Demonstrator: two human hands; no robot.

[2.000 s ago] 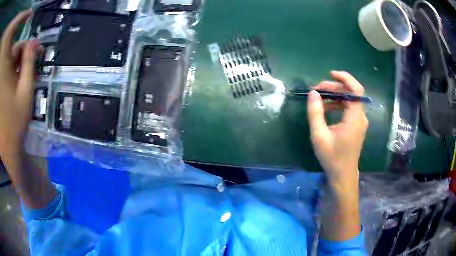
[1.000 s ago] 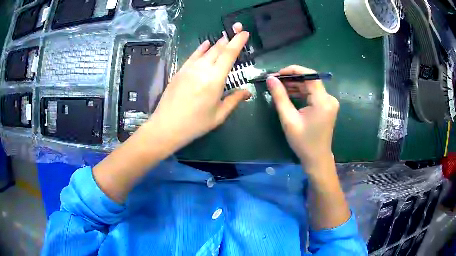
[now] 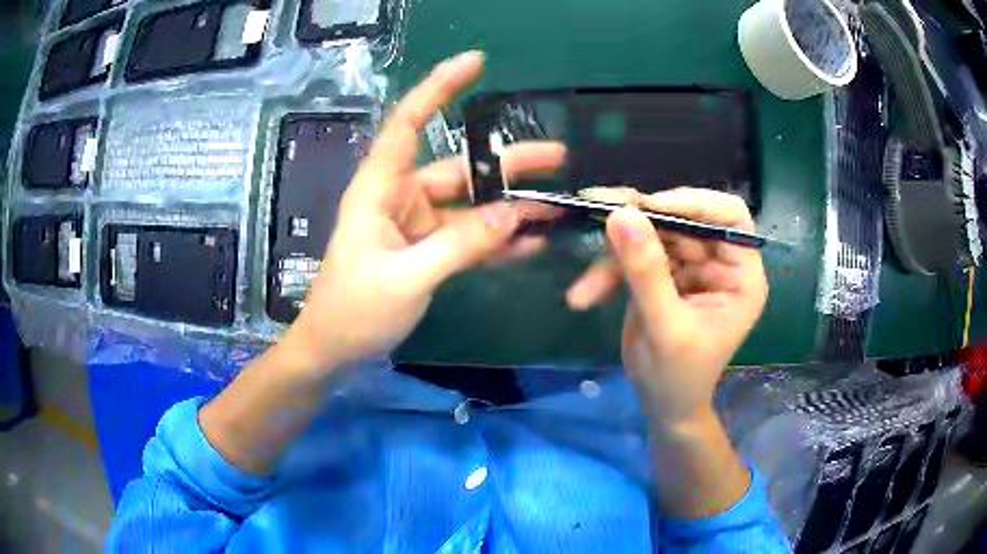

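A black phone housing (image 3: pixel 660 135) lies lengthwise across my view above the green mat. My left hand (image 3: pixel 384 238) holds its left end. The index finger points up and away, and another finger shows through the housing's opening. My right hand (image 3: pixel 693 281) holds thin dark tweezers (image 3: pixel 687 225), their pale tip at the housing's lower left part, close to my left thumb. Blur hides whether a piece is at the tip. The shiny liner sheet with black strips (image 3: pixel 442 135) is mostly hidden behind my left hand and the housing.
A clear blister tray (image 3: pixel 247 162) with black housings is on the left, one pocket holding none. A white tape roll (image 3: pixel 799 49), a dark shiny strip (image 3: pixel 853 195) and a grey coil (image 3: pixel 920 206) are on the right. Film-covered black parts (image 3: pixel 882 476) stand below right.
My left hand came from the tray with a housing, which now lies straighter and further right. The fingers have spread. My right hand with the tweezers has moved down to the housing's left end.
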